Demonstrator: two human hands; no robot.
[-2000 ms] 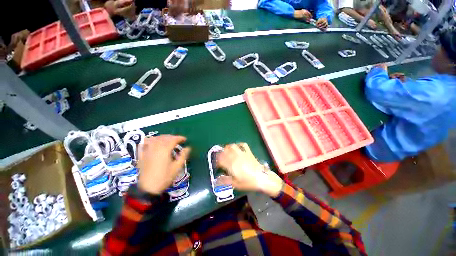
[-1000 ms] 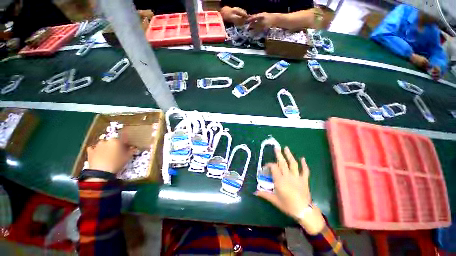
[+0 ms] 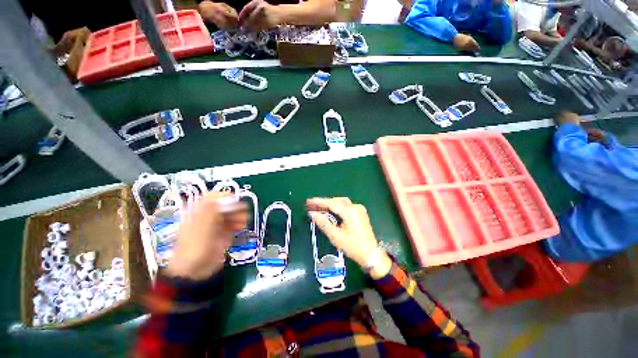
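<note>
A looped unit (image 3: pixel 329 269) lies on the green bench in front of me, its blue-and-white end towards me. My right hand (image 3: pixel 350 229) is over its upper end, fingers bent; whether they grip it is hidden. My left hand (image 3: pixel 203 234) is blurred above the heap of looped units (image 3: pixel 162 227); I cannot tell if it holds anything. Another looped unit (image 3: pixel 273 241) lies between my hands. White fittings (image 3: pixel 77 290) lie loose in the open cardboard box (image 3: pixel 105 210) at the left.
A salmon-red parts tray (image 3: pixel 448 189) is at right, above a red stool (image 3: pixel 521 276). Beyond the pale rail (image 3: pixel 280 166), looped units lie scattered on the green conveyor (image 3: pixel 231 147). A grey post (image 3: pixel 77 115) crosses at left. Coworkers sit across the belt and at right.
My left hand has moved from inside the cardboard box to above the heap. My right hand has shifted from beside the front unit to its upper end, fingers less spread. The view has turned right.
</note>
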